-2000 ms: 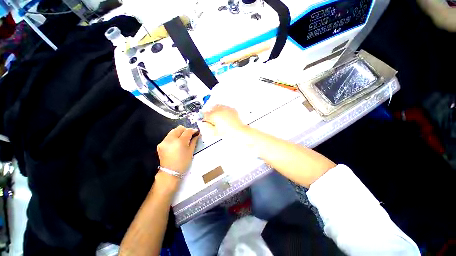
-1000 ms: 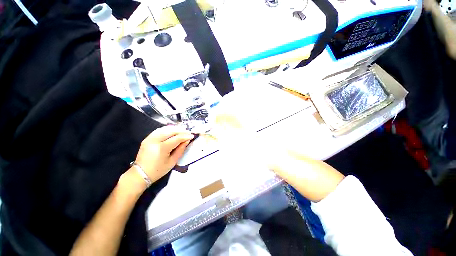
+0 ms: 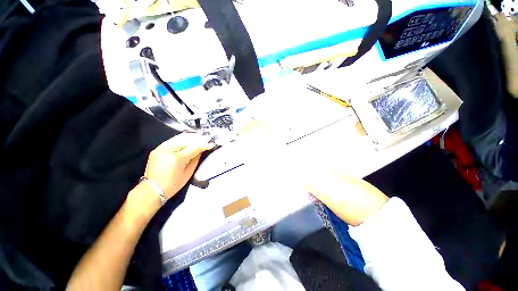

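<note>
The white sewing machine with a blue stripe stands across the table. My left hand is at the presser foot, thumb and fingers pinched together on a small dark edge of the black fabric. The fabric lies in a large heap left of the machine. My right hand reaches to the right side of the foot; it is washed out by glare, and its fingers and any hold are unclear. The right forearm crosses the white table top.
A pointed yellow tool lies on the bed. A dark shiny rectangle sits in a tan tray at the right end. Black strips hang over the machine head. A brown patch is near the front edge.
The view has moved closer to the machine since the earliest frame. My left hand has turned flatter and stays beside the foot. My right hand has faded into glare.
</note>
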